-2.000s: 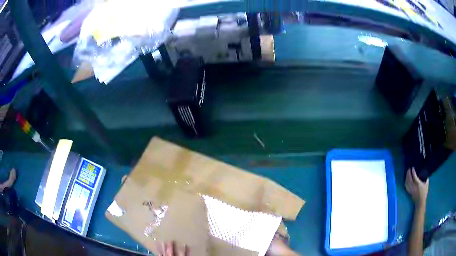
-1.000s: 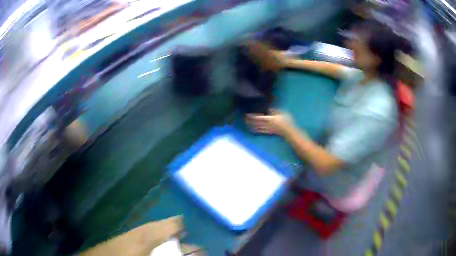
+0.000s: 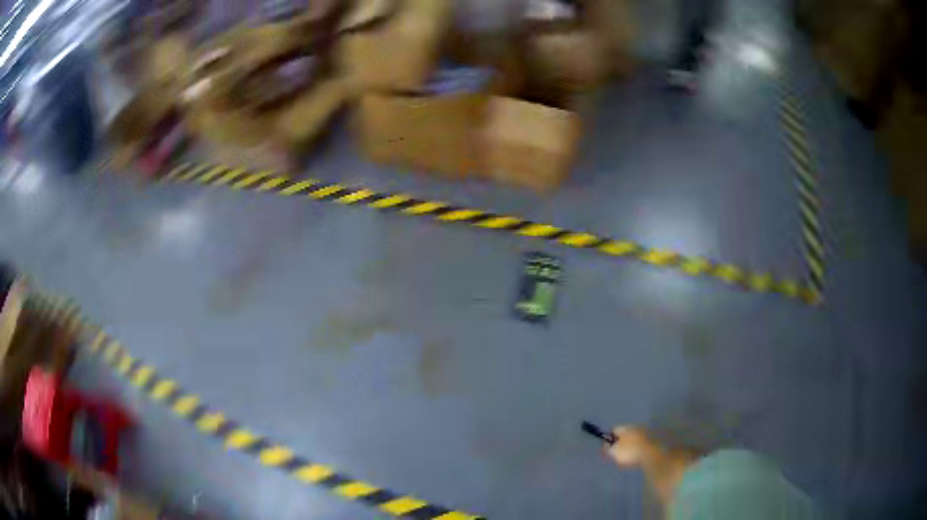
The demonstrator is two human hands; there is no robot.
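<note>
My right hand (image 3: 632, 448) is at the lower right, over the floor, below a pale green sleeve. It is shut on a black marker (image 3: 599, 433), which sticks out to the left of the fingers. The picture is blurred, so finger details do not show. My left hand is not in view.
Blue-grey floor (image 3: 407, 295) carries yellow-black tape lines (image 3: 457, 214) and a green and black patch (image 3: 539, 288). Brown cartons (image 3: 422, 130) stand beyond the upper line. A red stool (image 3: 51, 411) is at the lower left. Brown shapes are blurred at the upper right.
The view has swung right from the bench to the floor. The bench, blue tray and seated person have left the picture. My right hand with the marker has come into view.
</note>
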